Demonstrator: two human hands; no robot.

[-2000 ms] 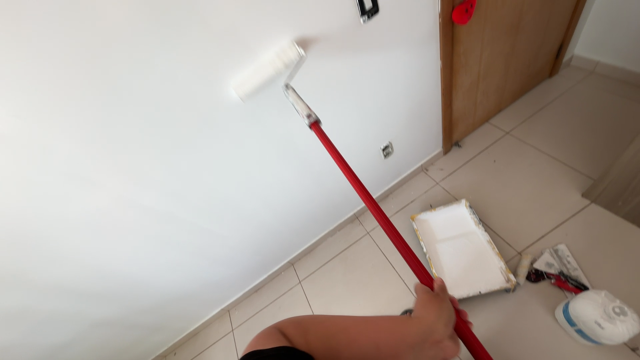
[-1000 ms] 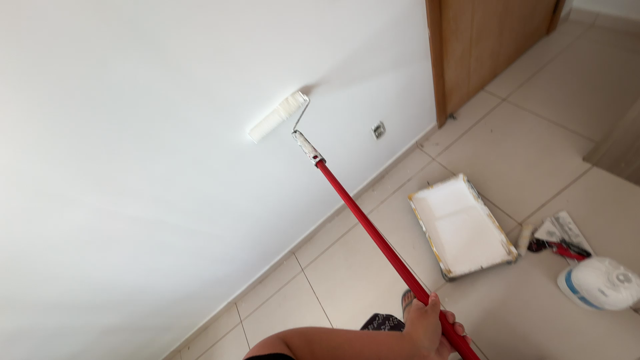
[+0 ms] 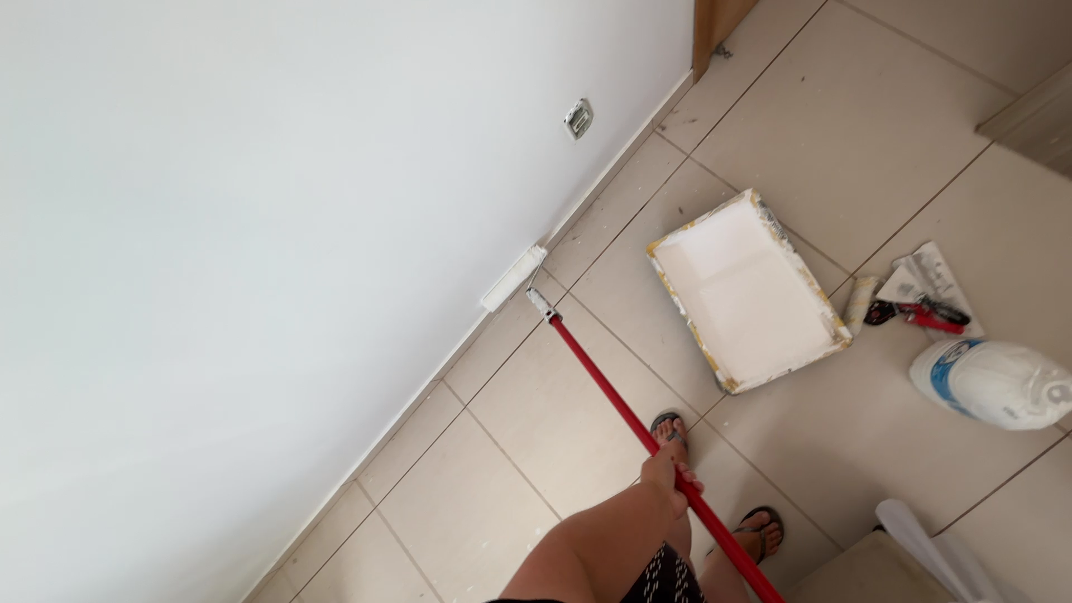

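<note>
My left hand (image 3: 670, 479) is closed around the red pole (image 3: 607, 389) of a paint roller. At the pole's far end, the white roller sleeve (image 3: 512, 280) lies against the foot of the white wall (image 3: 276, 226), along the baseboard. Its wire frame and paint-spattered handle (image 3: 543, 305) join it to the pole. The pole runs down past my feet and out at the bottom edge; my right hand is not in view. Right of the roller, a paint-crusted tray (image 3: 766, 297) with pale paint sits on the floor.
Beside the tray lie a small roller sleeve (image 3: 861, 305), red-and-black tools (image 3: 925, 313) on a printed sheet, and a plastic jug (image 3: 988, 383). A socket (image 3: 579, 119) is in the wall, with a door frame (image 3: 712, 33) beyond. My sandalled feet (image 3: 670, 429) stand on tile near the tray.
The roller has moved down the wall, from above the socket's height to the baseboard. My left hand still holds the pole. The view has tilted down.
</note>
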